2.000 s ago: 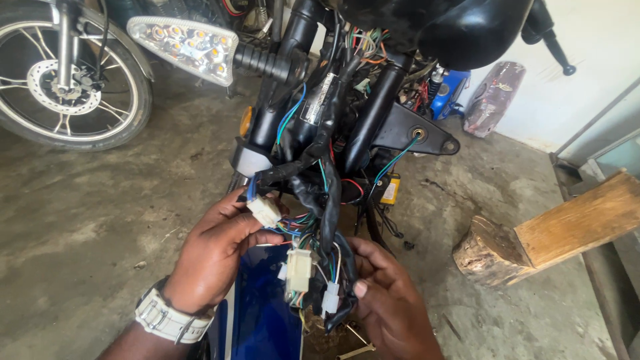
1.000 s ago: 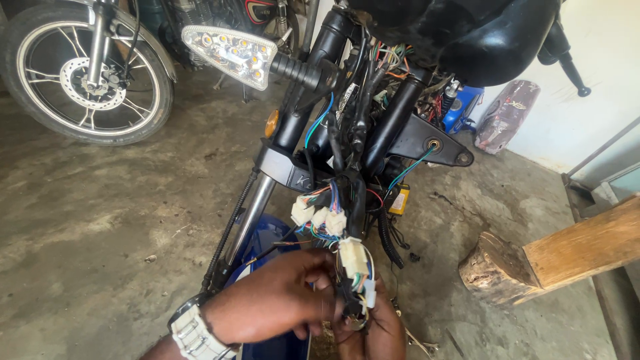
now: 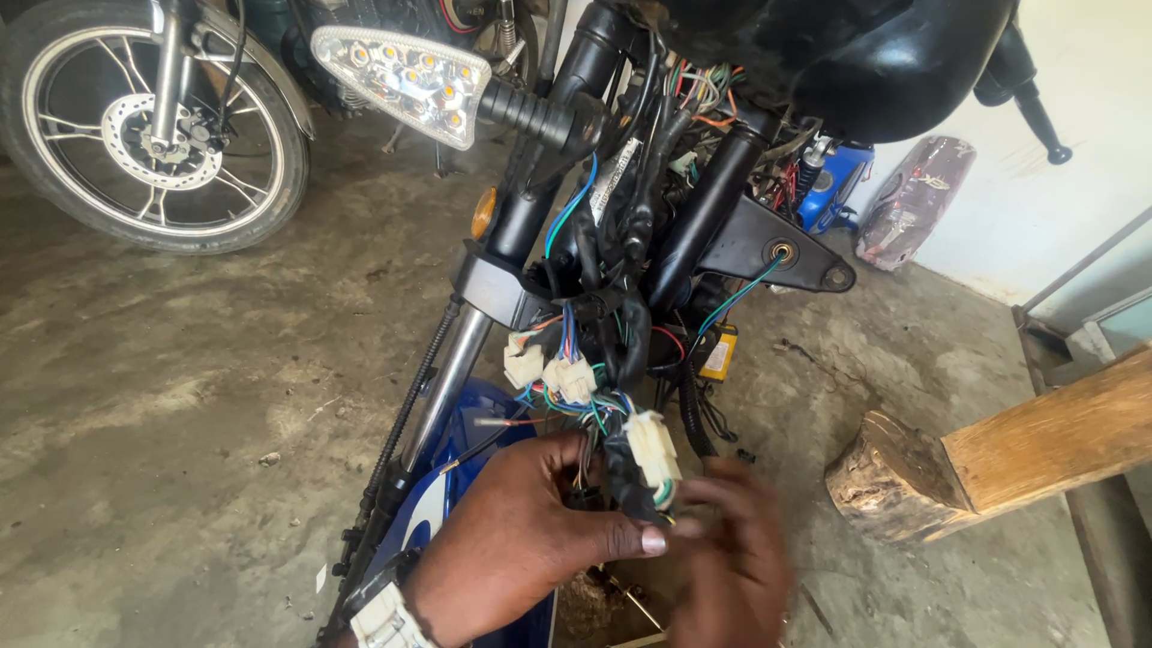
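Note:
My left hand (image 3: 526,540), with a pale wristwatch (image 3: 391,621), grips the black-taped wiring harness (image 3: 627,472) of a motorcycle between thumb and fingers. Blurred, my right hand (image 3: 733,549) is at the harness's lower right side, its fingertips near a white plastic connector (image 3: 652,445); whether it holds anything is unclear. Two more white connectors (image 3: 569,380) (image 3: 524,360) hang just above, with coloured wires running into them. The harness comes down between the black fork tubes (image 3: 711,211). A blue-green wire pair (image 3: 742,292) passes through the headlight bracket (image 3: 792,243).
An LED turn signal (image 3: 405,81) sticks out at upper left, before another motorcycle's front wheel (image 3: 162,135). A blue front fender (image 3: 468,432) lies below the fork. At right, a wooden log (image 3: 886,477) joins a plank (image 3: 1053,432). A wrapped part (image 3: 913,202) leans on the wall.
Two seconds ago my left hand was at a white connector on the left; it has since moved down and right to the taped harness. The connectors there now hang free of my fingers.

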